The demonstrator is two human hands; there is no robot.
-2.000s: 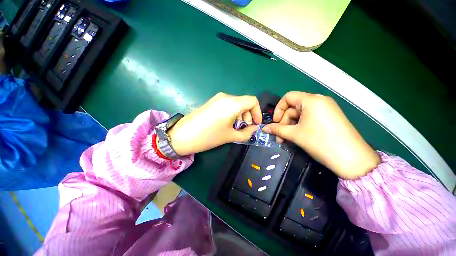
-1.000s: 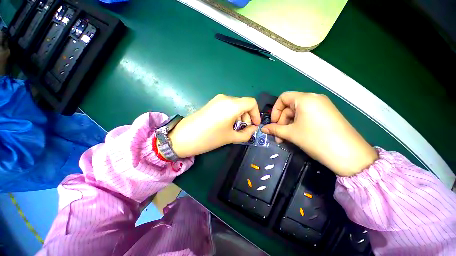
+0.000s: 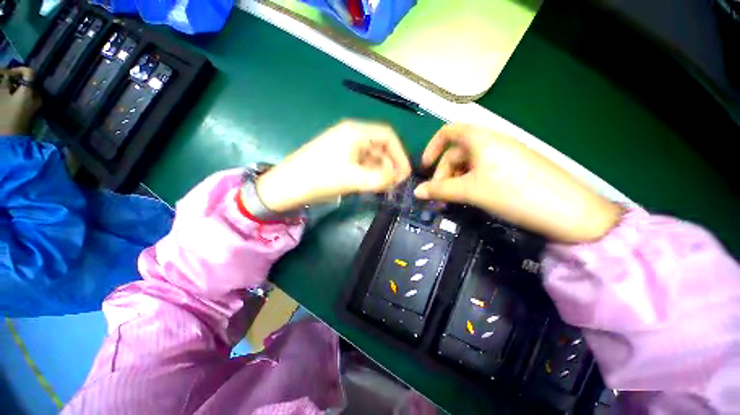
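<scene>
A black carrier tray (image 3: 354,301) lies in front of me, with phone units in its pockets. The nearest phone unit (image 3: 403,275) has orange and white marks and lies flat, its camera end just below my fingertips. My left hand (image 3: 337,164) is above that end, blurred, fingers curled. My right hand (image 3: 499,180) is beside it, thumb and forefinger apart, nothing visible between them. A faint clear film (image 3: 391,196) shows below the left fingertips; blur hides whether the left hand grips it. More phone units (image 3: 479,316) lie to the right.
Another black tray (image 3: 180,91) with phone units is at the upper left, near a coworker's hand and blue sleeve (image 3: 36,215). Black tweezers (image 3: 381,95) lie by the white bench strip. A green-yellow board (image 3: 454,57) with a blue bin (image 3: 381,18) is beyond.
Both hands have lifted up and away from the nearest unit's camera end, and my fingertips have separated. More of that unit shows. The view has shifted slightly, bringing a blue bin into view.
</scene>
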